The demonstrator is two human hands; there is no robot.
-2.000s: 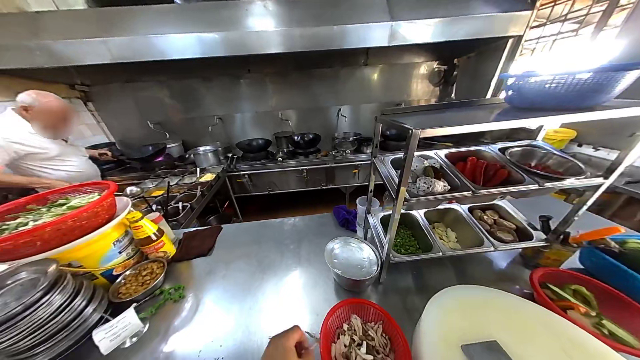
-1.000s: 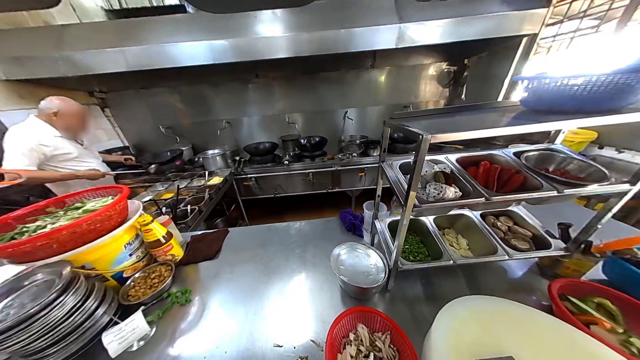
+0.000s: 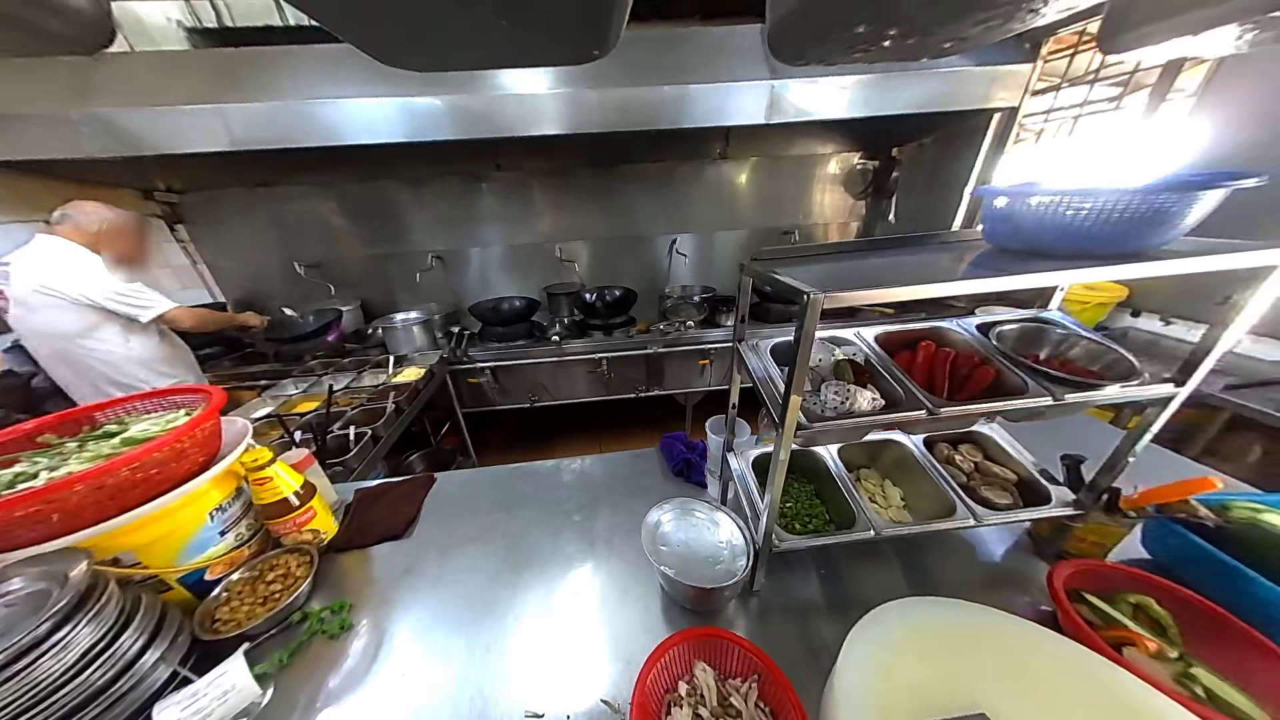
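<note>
Neither of my hands shows in the head view now. At the bottom centre a red plastic basket [image 3: 655,668] holds pale sliced food, with a few scraps on the steel counter [image 3: 500,575] beside it. To its right lies a thick round white cutting board [image 3: 980,650], the tip of a metal blade [image 3: 965,716] just showing on it at the bottom edge. Behind the basket stands a metal pot with a lid [image 3: 697,545].
A steel rack [image 3: 900,290] with trays of food stands at the right, a blue basket [image 3: 1110,215] on top. Stacked metal plates [image 3: 80,640], a sauce bottle [image 3: 290,500] and a red basket [image 3: 110,460] are at the left. Beyond, a person [image 3: 100,310] works at the stove.
My hand, beside the red basket two seconds ago, has left the view. The person at the stove now reaches an arm to a wok. The view has shifted somewhat.
</note>
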